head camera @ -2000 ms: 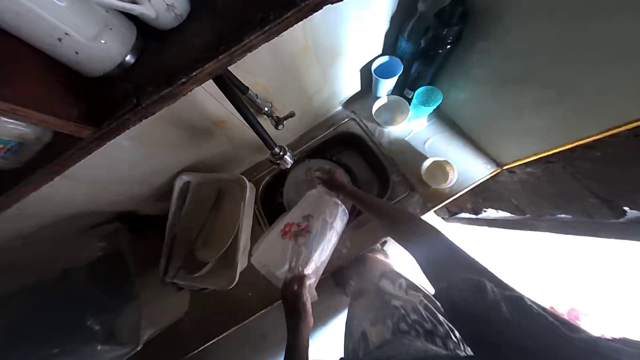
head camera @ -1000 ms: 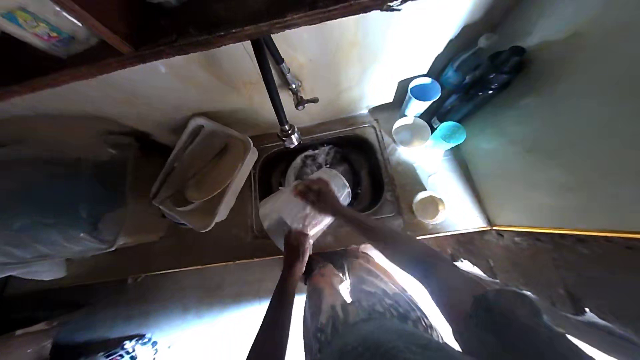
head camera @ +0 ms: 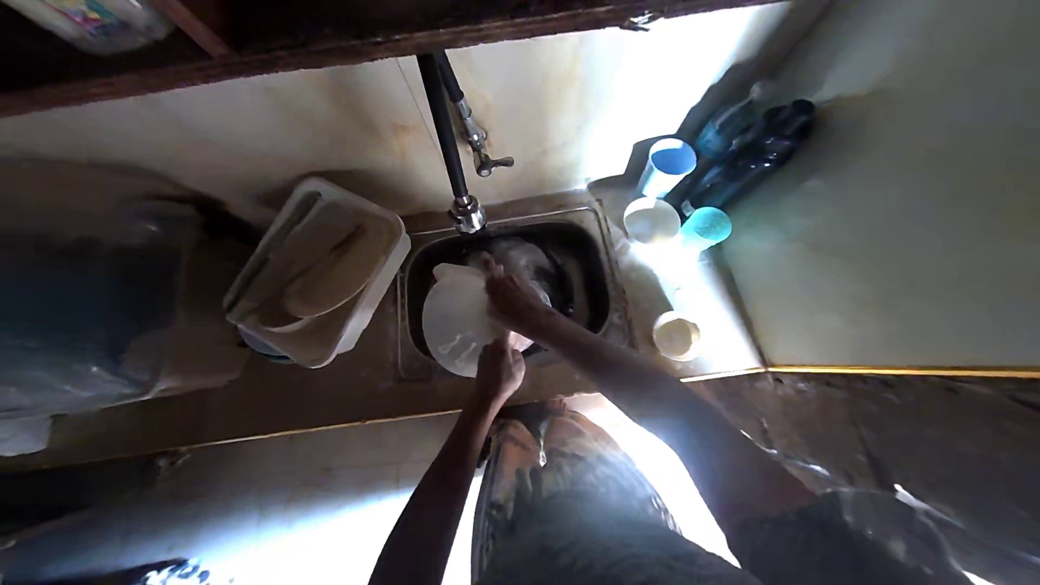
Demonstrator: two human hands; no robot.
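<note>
Over the metal sink (head camera: 587, 325), my left hand (head camera: 500, 370) grips the lower edge of a whitish, translucent plastic container (head camera: 457, 321), which is tilted. My right hand (head camera: 512, 296) lies across the container's right side with its fingers bent; whether it holds a sponge or cloth is hidden. Behind my right hand, a pale round dish (head camera: 520, 256) rests in the dark basin. The faucet spout (head camera: 468, 215) hangs just above the basin's back edge, fed by a black hose, with a tap handle (head camera: 494, 165) beside it.
Left of the sink stands a white plastic tub (head camera: 361, 329) holding dishes. At the right are a blue cup (head camera: 671, 158), a white cup (head camera: 652, 221), a teal cup (head camera: 707, 227), a cream cup (head camera: 676, 336) and dark bottles (head camera: 751, 154). A wooden shelf (head camera: 341, 45) overhangs the wall.
The container has been turned: the red pattern on it, visible two seconds ago, no longer shows. My right hand has come from the round dish onto the container. The view has rotated.
</note>
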